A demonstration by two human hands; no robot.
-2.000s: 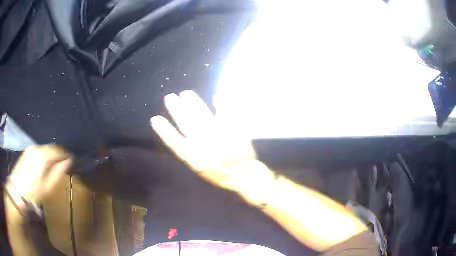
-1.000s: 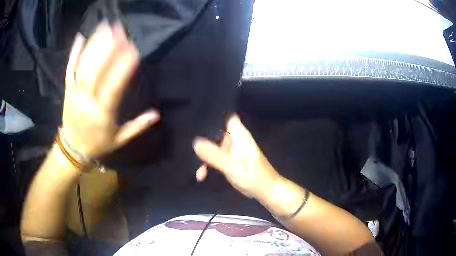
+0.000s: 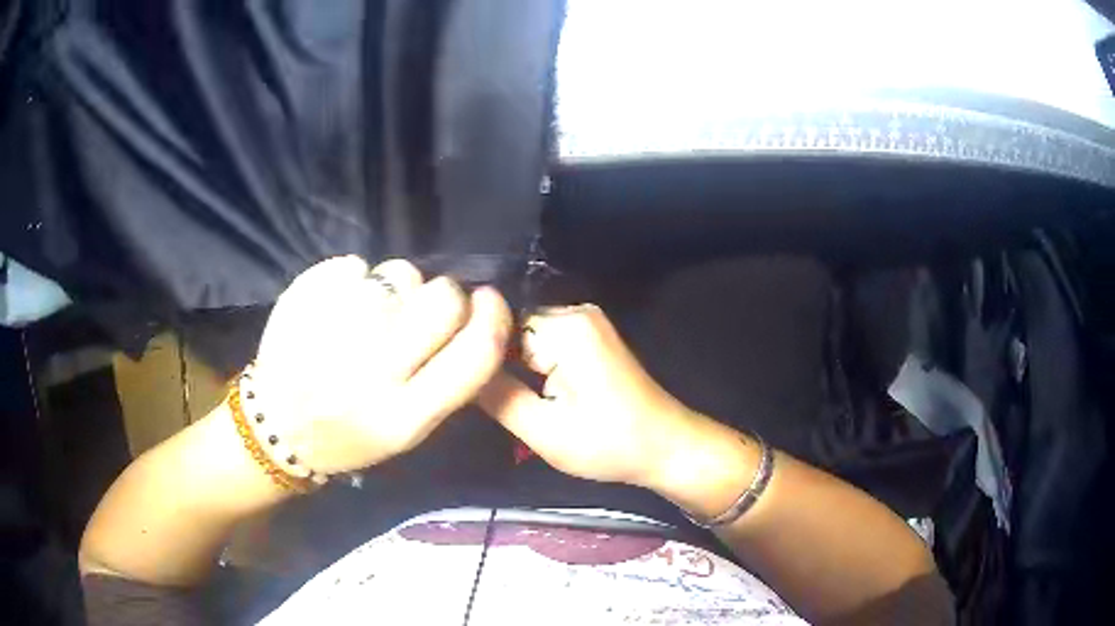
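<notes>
A large shiny black lining fabric (image 3: 281, 135) hangs in soft folds over the table's front edge at the upper left. My left hand (image 3: 373, 367) is closed on its lower edge, with the knuckles up. My right hand (image 3: 587, 391) is beside it, thumb and curled fingers pinching the fabric's corner. The fingertips of both hands are almost touching, and what lies between them is mostly hidden. A small red spot shows between the hands.
The white table (image 3: 783, 61) is brightly lit at the upper right. A measuring tape (image 3: 856, 128) runs along its front edge. Dark cloth (image 3: 758, 330) hangs below, with a pale piece (image 3: 948, 410) at the right. Another pale piece (image 3: 31, 295) is at the left edge.
My left hand has come down and right from over the fabric and closed on its edge beside my right hand. The lining's lower edge now lies at my hands, with more folds showing above.
</notes>
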